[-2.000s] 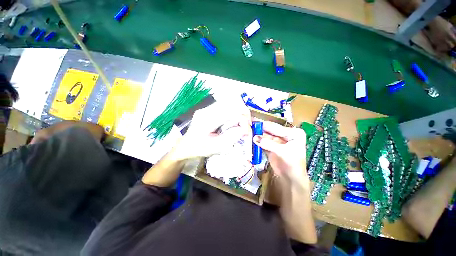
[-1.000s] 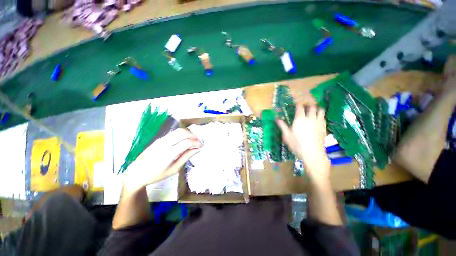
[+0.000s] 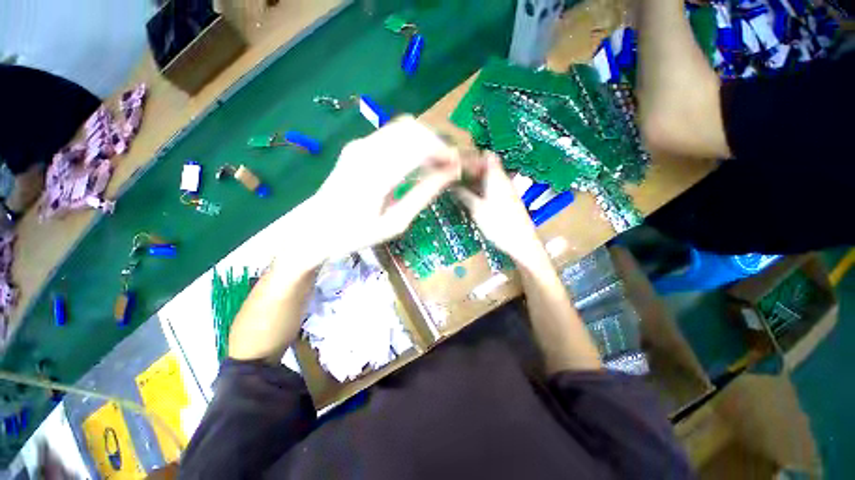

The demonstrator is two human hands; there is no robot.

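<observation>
My left hand [image 3: 380, 183] and my right hand [image 3: 497, 211] meet at the fingertips above the heaped circuit board panels [image 3: 441, 234]. The fingertips are blurred, and whether they hold a small part is hidden. A bit of green shows beside my left fingers; I cannot tell if it is held. The open cardboard box [image 3: 410, 298], filled with white paper pieces [image 3: 352, 323], is below my left hand. Blue battery cells [image 3: 547, 202] lie right of my right hand. More green panels [image 3: 548, 122] are heaped beyond them.
Cell-and-board assemblies [image 3: 246, 180] are spread along the green belt [image 3: 225, 131]. Green strands [image 3: 227, 305] lie left of the box. Another person's arm [image 3: 677, 94] reaches in at upper right. Pink parts [image 3: 98, 155] lie across the belt.
The view has swung right and tilted. My hands, holding a blue cell together at first, then parted with the right at the panels, are now together above the panels. The blue cell has left my hands.
</observation>
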